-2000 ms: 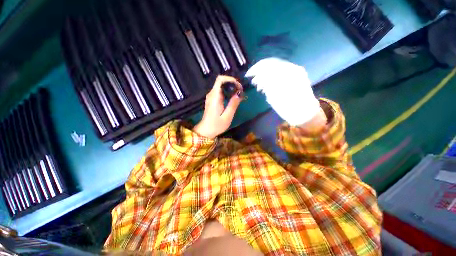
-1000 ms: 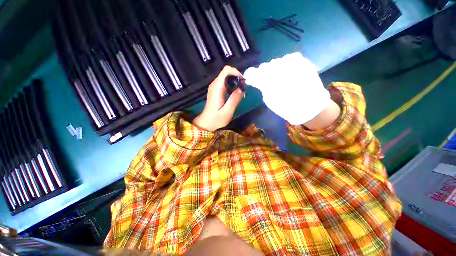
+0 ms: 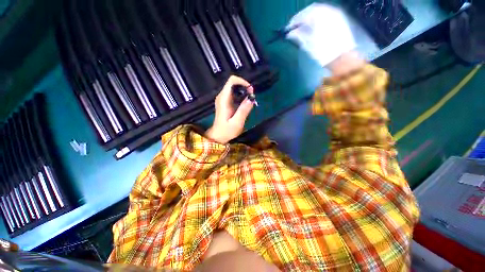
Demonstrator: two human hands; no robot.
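My bare left hand [image 3: 231, 116] is closed around a dark tubular unit [image 3: 239, 93] in front of the large tray. Only the unit's round black end shows. My right hand [image 3: 324, 34], in a bright white glove, is blurred and stretched out over the bench at the upper right. Its fingertips are at some thin black pieces [image 3: 279, 35]. The frame does not show whether it grips any of them.
A large black foam tray [image 3: 199, 87] holds silver tubes [image 3: 170, 76] in rows. A smaller similar tray [image 3: 36, 215] is at the left. Small pale pieces [image 3: 78, 147] lie between them. A black parts tray [image 3: 384, 20] is at the upper right. A grey lid [image 3: 452, 186] is at lower right.
My right hand has moved from beside my left hand up and away to the thin black pieces on the bench. My left hand still holds the unit in about the same place.
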